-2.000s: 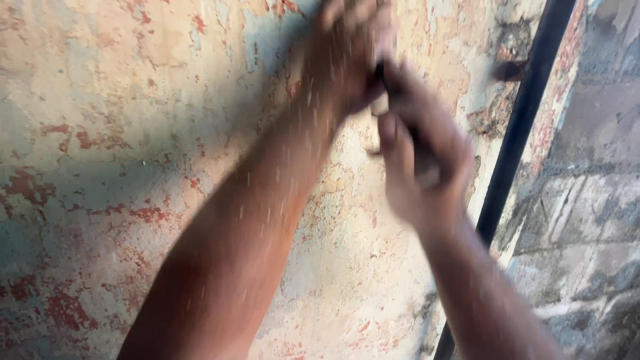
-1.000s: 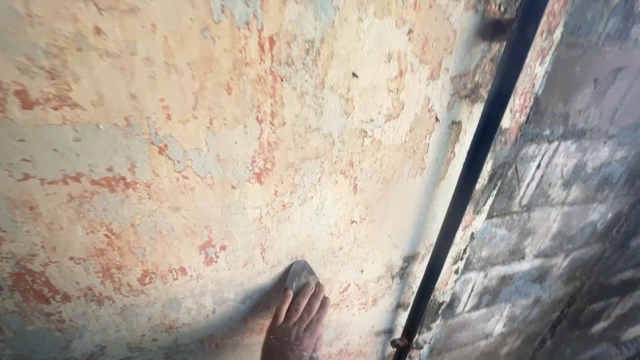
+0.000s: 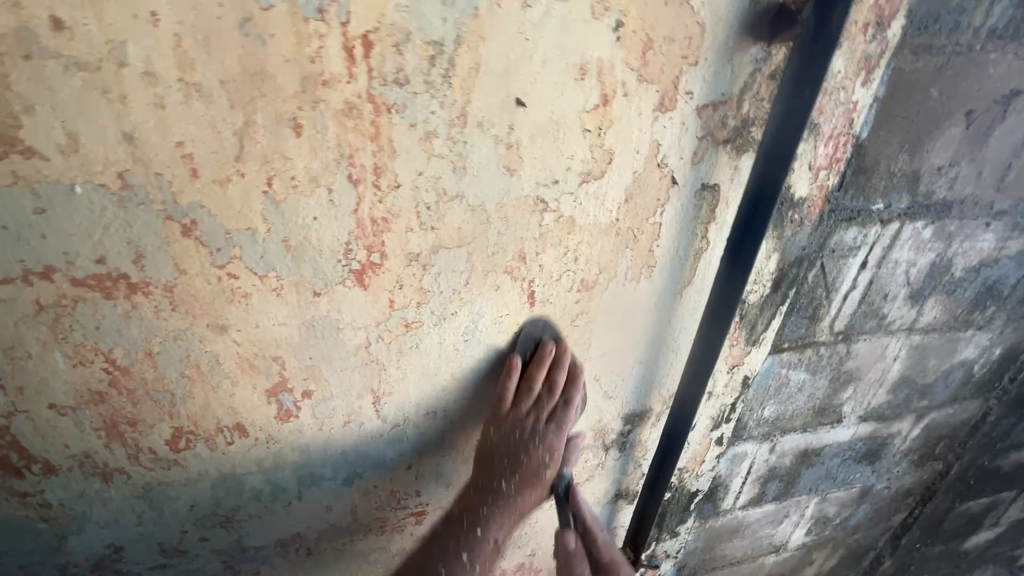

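Note:
Flaking cream, red and grey paint covers the wall. My left hand presses its fingers over a dark, rounded flat tool head against this wall. Just below and to the right, my right hand grips the dark handle, which reaches up beneath my left hand. The tool looks like a scraper, but most of its blade is hidden by my fingers. Small pale flecks show over my left wrist and forearm.
A dark pipe or bar runs diagonally down the right side of the painted wall, with a bracket near its top. Beyond it stands a grey block wall. A shadow spreads left of my left hand.
Two seconds ago both hands were high on the wall; now they are low. Since one second ago, my right hand has come into view on the handle. The view has shifted.

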